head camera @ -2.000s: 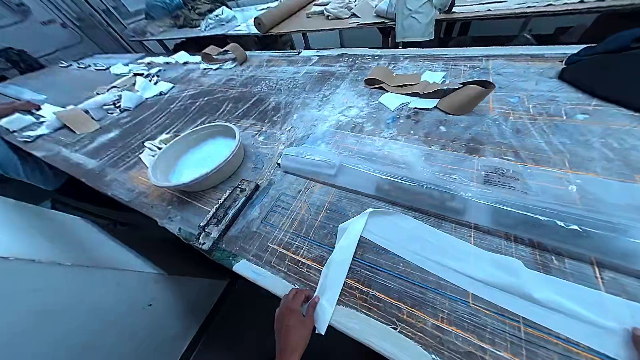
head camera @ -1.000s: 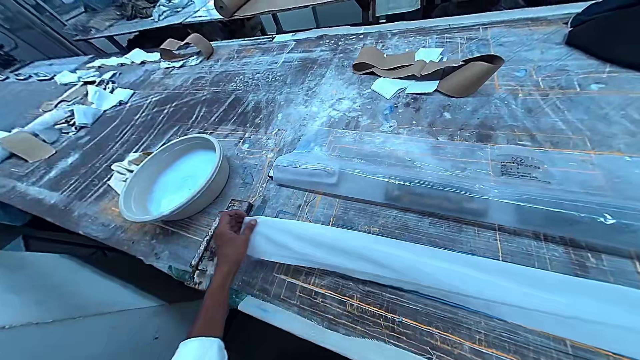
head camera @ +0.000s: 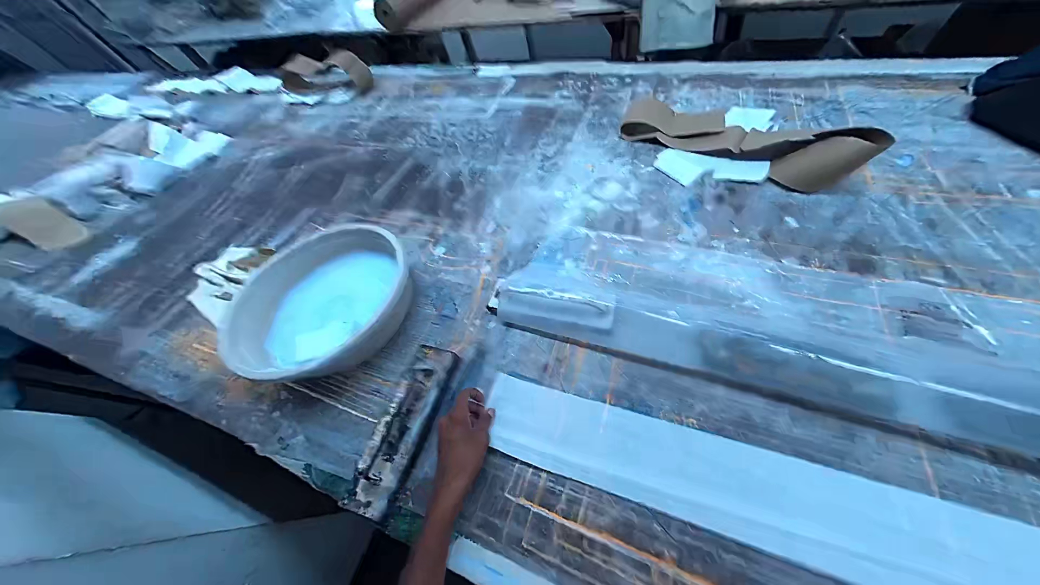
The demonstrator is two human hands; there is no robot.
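A long white fabric strip (head camera: 699,463) lies flat on the stained worktable (head camera: 520,179), running to the lower right. My left hand (head camera: 465,431) is at the strip's left end, fingers curled; whether it pinches the edge cannot be told. Just left of the hand lies a worn, crusted bar (head camera: 406,431) near the table's front edge. A round plastic basin (head camera: 390,317) with whitish liquid stands farther left, a crumpled cloth (head camera: 215,284) beside it. Behind the strip lies a long piece wrapped in clear plastic (head camera: 731,349). My right hand is out of view.
Curled brown paper strips (head camera: 829,158) with white scraps lie toward the back. More scraps (head camera: 175,150) and a brown piece (head camera: 45,223) are at the left. A dark object (head camera: 1007,101) sits at the far right edge. Another table (head camera: 520,12) stands behind.
The strip's left end, raised and folded in my left hand two seconds ago, was brought left toward the crusted bar and now lies flat. My right hand, at the right edge earlier, has left view.
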